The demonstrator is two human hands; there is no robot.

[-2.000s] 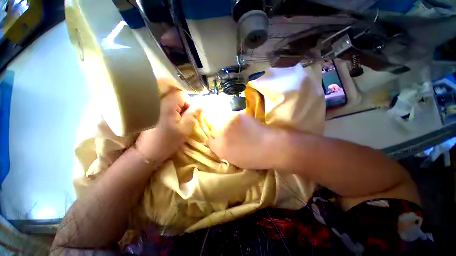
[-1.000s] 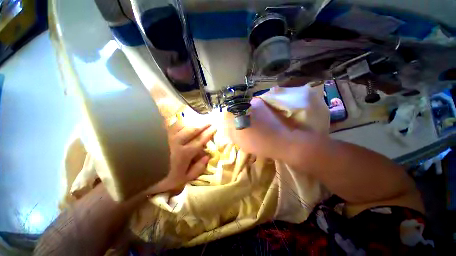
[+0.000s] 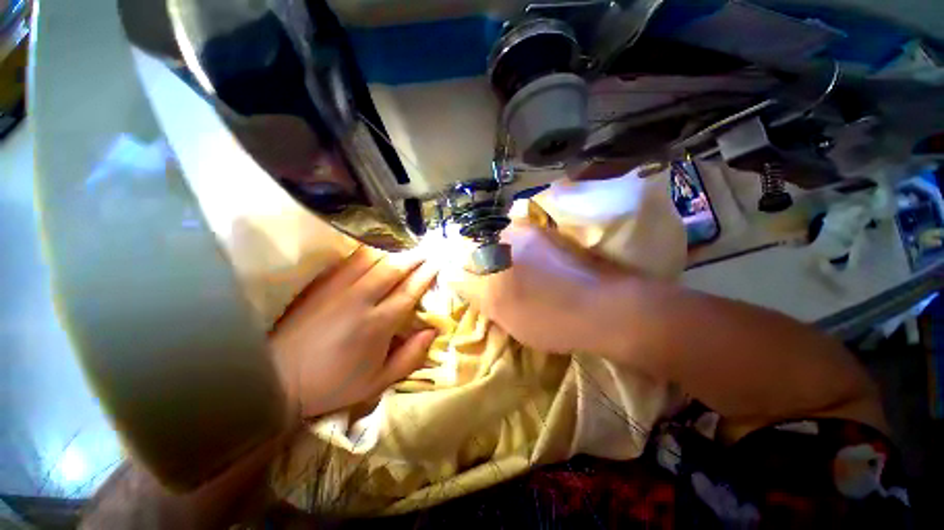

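The pale-yellow cloth [image 3: 487, 414] lies bunched under both hands and over the lap, with tight small folds near the needle area. My left hand [image 3: 347, 331] lies flat on the cloth left of the needle, fingers slightly spread and pointing at the bright spot. My right hand [image 3: 543, 295] is closed on the cloth just right of the needle; its fingertips are partly hidden by glare and a tension knob. The sewing machine head [image 3: 440, 129] stands above the hands. The needle and presser foot are washed out by the lamp light.
A large cream cover [image 3: 155, 269] blocks the left side and my left wrist. Tension discs with a grey knob [image 3: 546, 114] hang close above the hands. A lit smartphone [image 3: 694, 202] lies right of the needle. White crumpled scraps [image 3: 844, 233] and a small tray [image 3: 921, 223] are farther right.
The view has moved closer to the machine, and the cream cover sits farther left. My left hand has gone from pinching the folds to lying flat on the cloth. My right hand stays by the needle.
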